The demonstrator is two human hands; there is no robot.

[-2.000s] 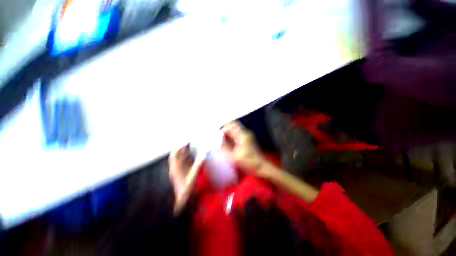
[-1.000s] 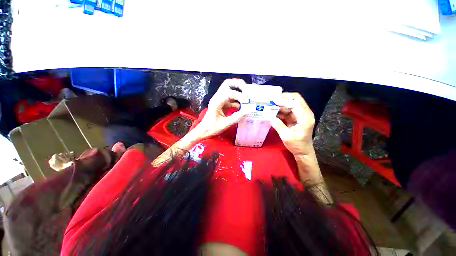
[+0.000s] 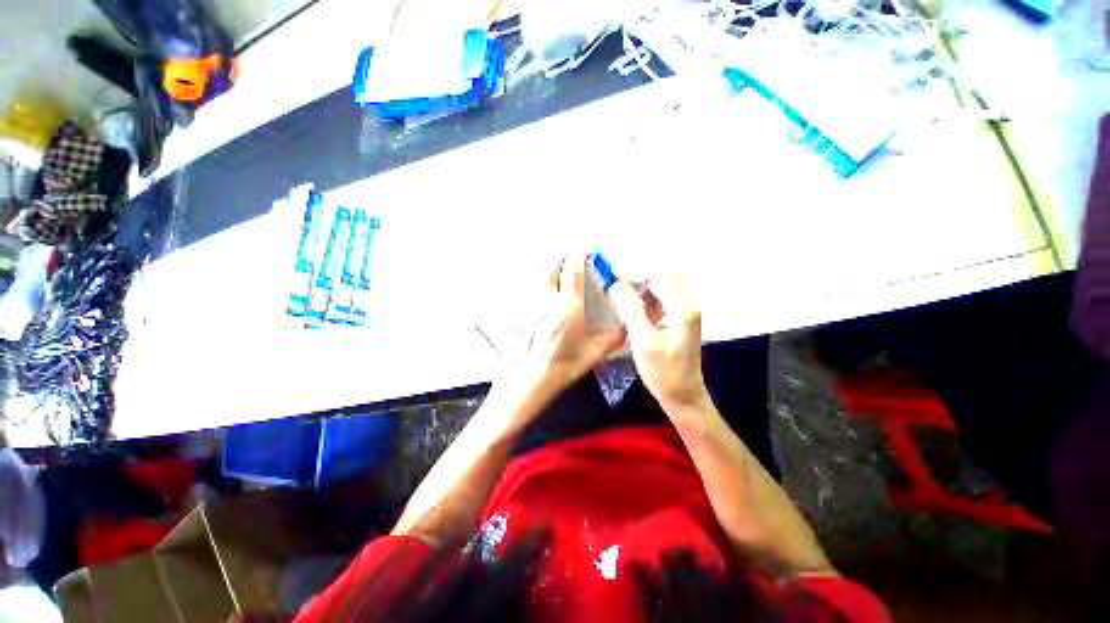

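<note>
My left hand [image 3: 570, 335] and my right hand [image 3: 661, 338] are together at the near edge of the white table. Between them they hold a slim white carton [image 3: 596, 299] with a blue end [image 3: 603, 270] at its top. The carton is tilted and mostly covered by my fingers. My right fingers are near its blue end, and my left hand is around its other side. Whether the end flap is closed cannot be told. Several blue-edged cartons [image 3: 331, 262] lie in a fanned row on the table to the left.
A blue-and-white packet [image 3: 426, 73] sits on the black strip [image 3: 365, 140]. A white box with a blue side [image 3: 828, 122] lies at the right, by white coiled cables [image 3: 730, 27]. Dark tangled cables [image 3: 67, 347] hang at the left. Blue bins [image 3: 278, 450] and a red stool [image 3: 907, 426] stand below.
My hands and the carton have moved from over my lap up to the table edge. The carton has turned, its blue end now uppermost. The view has shifted to show more of the table.
</note>
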